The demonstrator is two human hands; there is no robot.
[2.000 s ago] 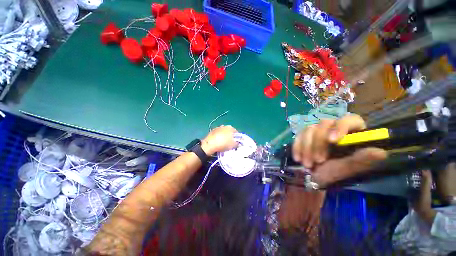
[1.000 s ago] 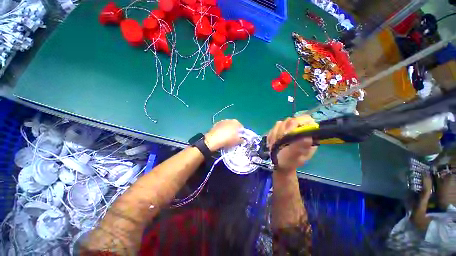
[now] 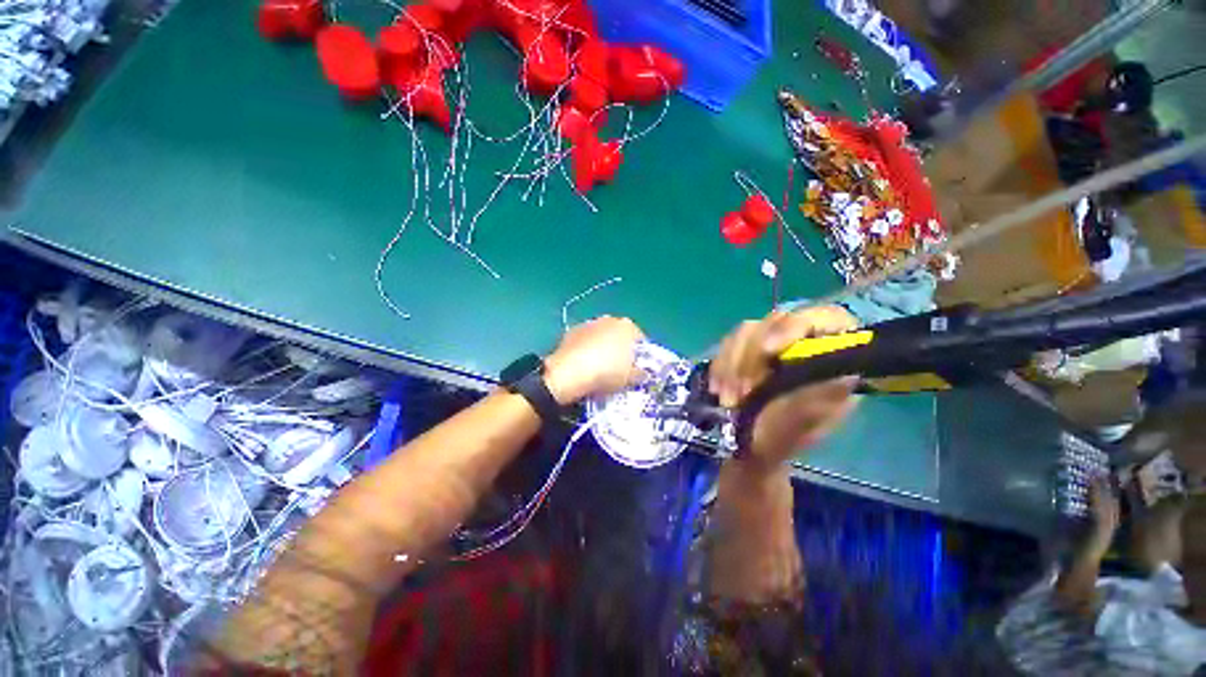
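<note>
My left hand [image 3: 595,360], with a black band on the wrist, holds a white round housing [image 3: 640,437] at the bench's near edge. A thin cord hangs from the housing down to the left. My right hand [image 3: 780,377] is wrapped around a black power screwdriver [image 3: 913,347] with a yellow stripe. The driver lies almost level, its tip end at the housing's right side. Blur and glare hide the exact contact.
Red caps [image 3: 536,53] with thin cords lie on the green bench [image 3: 238,185]. A blue crate [image 3: 714,60] is behind. Small metal parts [image 3: 860,199] are heaped at right. White housings [image 3: 99,450] fill the near-left bin. Another person's arm [image 3: 1091,536] shows at lower right.
My right hand and the driver have moved left to the housing since the oldest frame. My left hand keeps its hold on the housing. The view has shifted slightly.
</note>
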